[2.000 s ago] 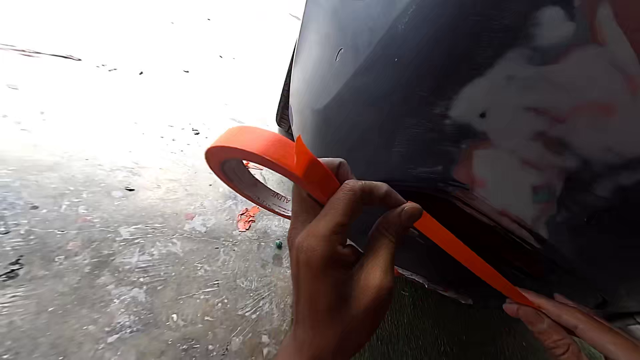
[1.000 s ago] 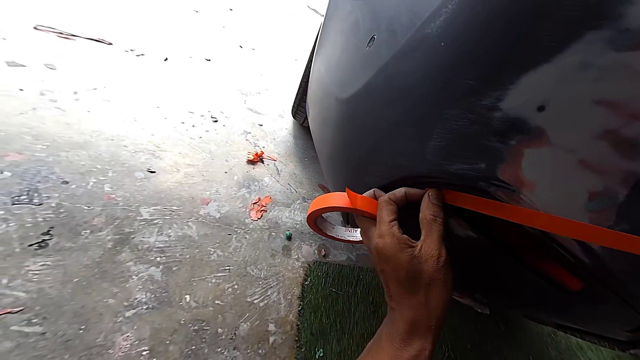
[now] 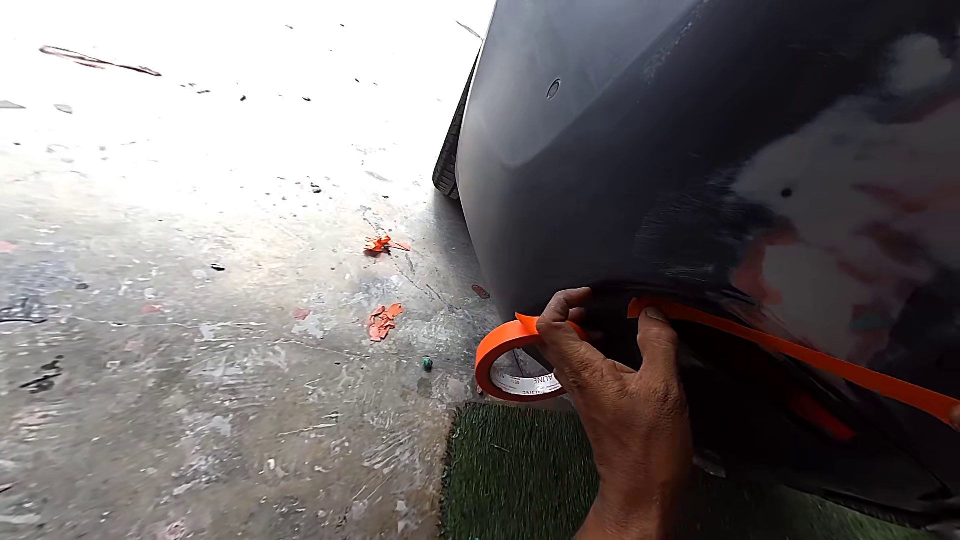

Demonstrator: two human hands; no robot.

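My left hand holds a roll of orange masking tape between its fingers, the roll hanging at their left side. The thumb of that hand presses the torn end of a separate orange tape strip against the dark car bumper. This strip runs down to the right along a body line, below a sanded patch of pale filler and reddish areas. At the right edge, only a fingertip of my right hand shows, touching the strip's other end; the rest is out of frame.
A tire shows behind the bumper's left edge. Crumpled orange tape scraps and a small green lump lie on the stained concrete floor. A piece of green artificial turf lies under the bumper.
The strip has come apart from the roll, and a gap now shows between them. My right hand, out of view one second ago, shows again at the right edge.
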